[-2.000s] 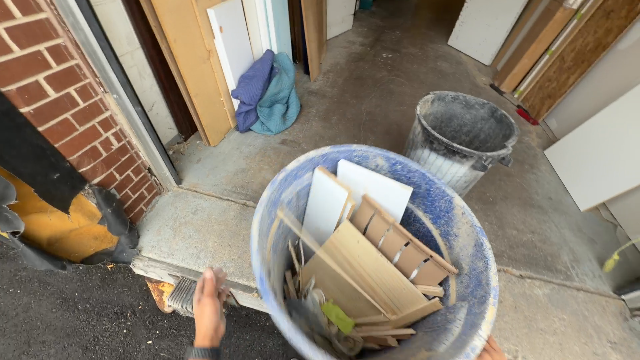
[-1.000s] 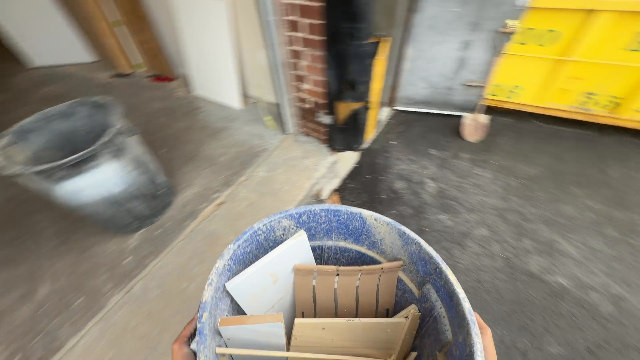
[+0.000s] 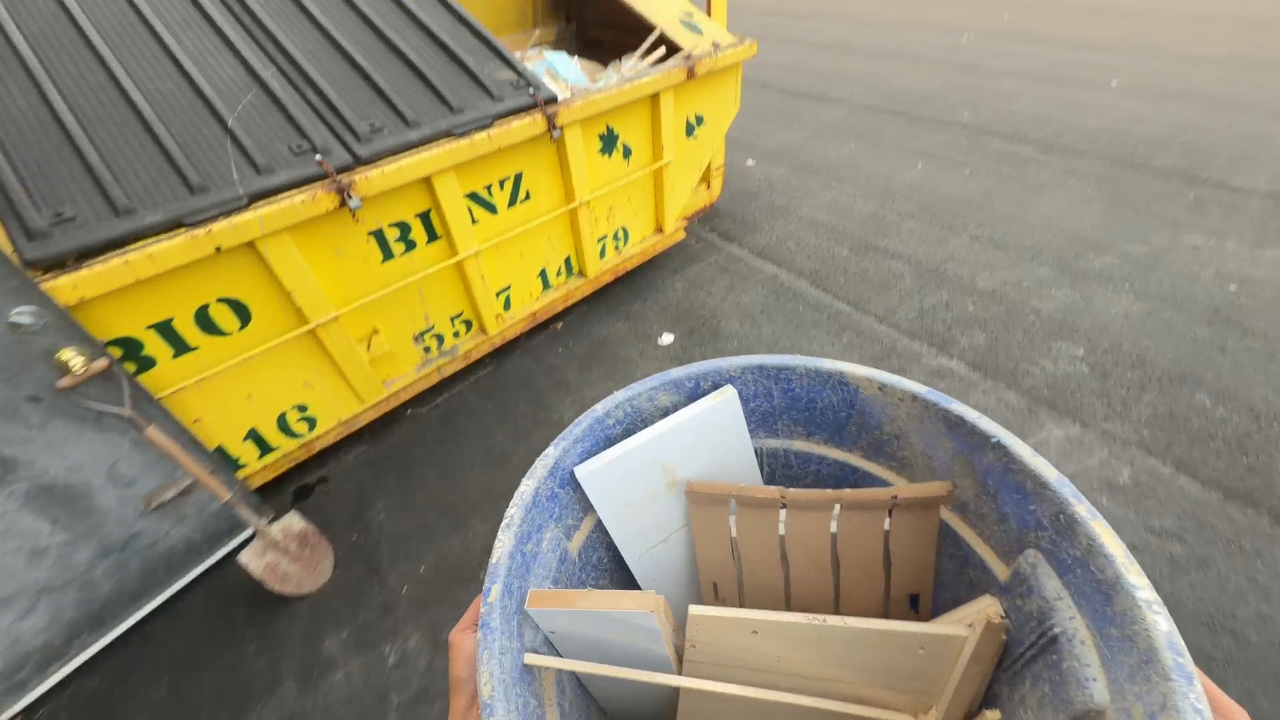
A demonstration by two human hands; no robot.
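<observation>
A scuffed blue plastic barrel fills the lower middle and right of the view. My left hand grips its left side and my right hand its right side; most of both hands is hidden behind the wall. Inside lean a white board, a slotted brown strip, a white-faced wood offcut, a pale wooden board and a thin wood strip. A dark scuffed piece lies against the right inner wall.
A yellow metal dumpster bearing writing stands ahead on the left. Its black ribbed lid covers the near part; debris shows at the uncovered far end. A shovel leans against a dark grey door. Asphalt extends right.
My left hand, off the barrel two seconds ago, now holds its side. The view has swung right, from the garage floor and grey bin to the yellow dumpster, and the barrel has come along.
</observation>
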